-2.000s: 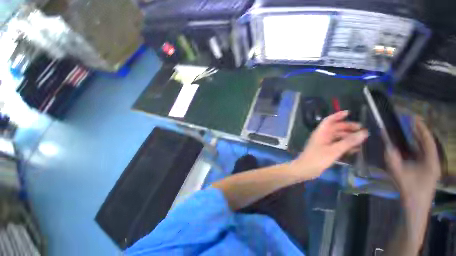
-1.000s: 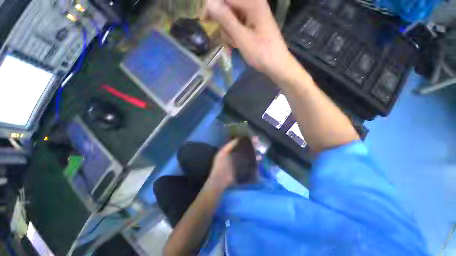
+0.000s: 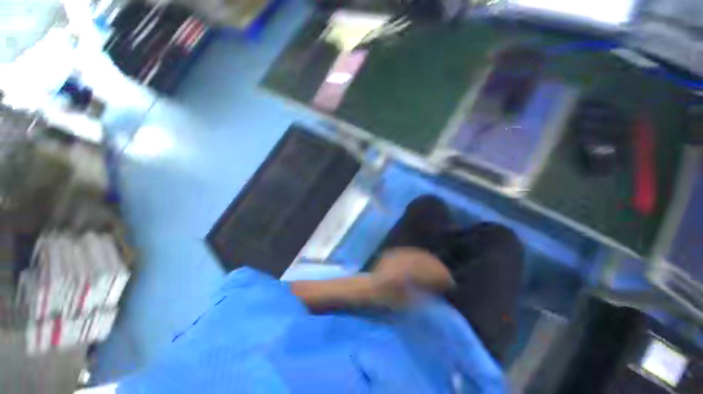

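My left hand (image 3: 412, 275) is low over my lap, blurred; whether it holds anything cannot be told. My right hand cannot be made out; a blue sleeve (image 3: 455, 335) shows beside the left hand. On the green bench, a dark smartphone (image 3: 518, 86) lies on the upper part of a blue-grey coupling plate (image 3: 539, 127). A pinkish phone (image 3: 341, 83) lies alone on the bench's left part. A second plate (image 3: 687, 235) is cut off at the right edge.
A black mouse (image 3: 598, 138) and a red pen-like tool (image 3: 643, 163) lie between the plates. A black tray (image 3: 287, 192) is left of my knees. A dark tray with a white-faced phone (image 3: 663, 360) is lower right. Stacked white cartons (image 3: 73, 285) stand far left.
The view has swung back left from the right-hand trays. My right hand, earlier raised over there, has left view. My left hand, which earlier held a dark phone, is now blurred at my lap.
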